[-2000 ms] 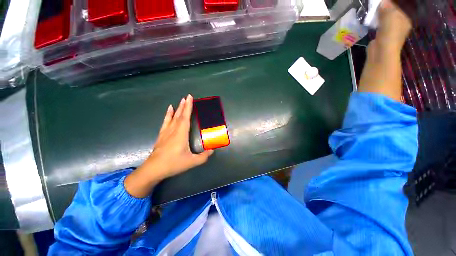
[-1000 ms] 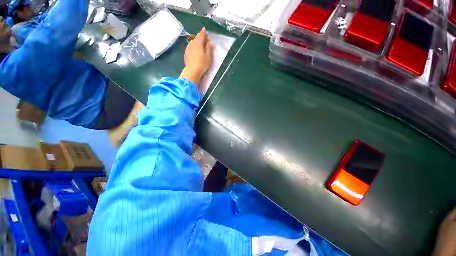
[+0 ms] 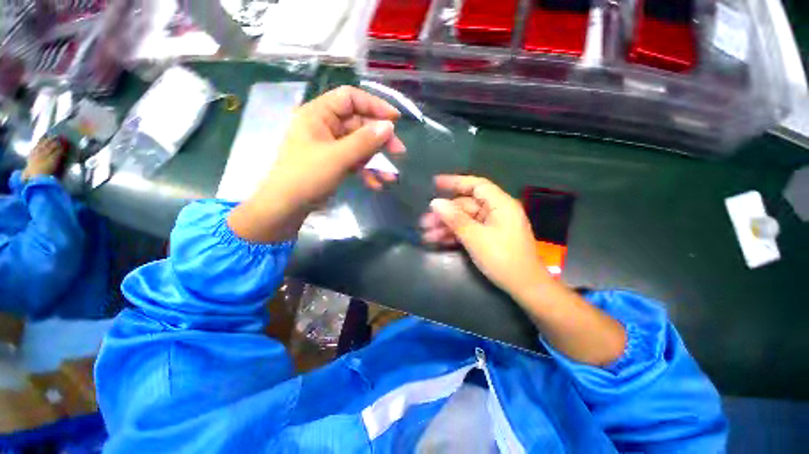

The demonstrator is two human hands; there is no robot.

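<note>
My left hand (image 3: 333, 146) pinches a clear film sheet (image 3: 430, 146) over the bench; a small white piece shows at its fingertips. My right hand (image 3: 483, 226) is at the lower right part of the film, thumb and fingers bent close together. Its fingertips are slightly blurred, and I cannot tell whether they grip the film. A handheld device (image 3: 550, 213), black above and orange-red below, lies on the green mat just right of my right hand, its lower left part behind the hand.
Clear blister trays (image 3: 532, 89) with red devices stand behind. A white card (image 3: 752, 229) with a round piece lies at right. A silver-white strip (image 3: 257, 133) and a plastic bag (image 3: 164, 115) with white contents lie at left. Another person's blue sleeve (image 3: 44, 239) is at far left.
The view has swung back to the right. My left hand has moved from the silver-white strip and now holds clear film. My right hand has come in beside it.
</note>
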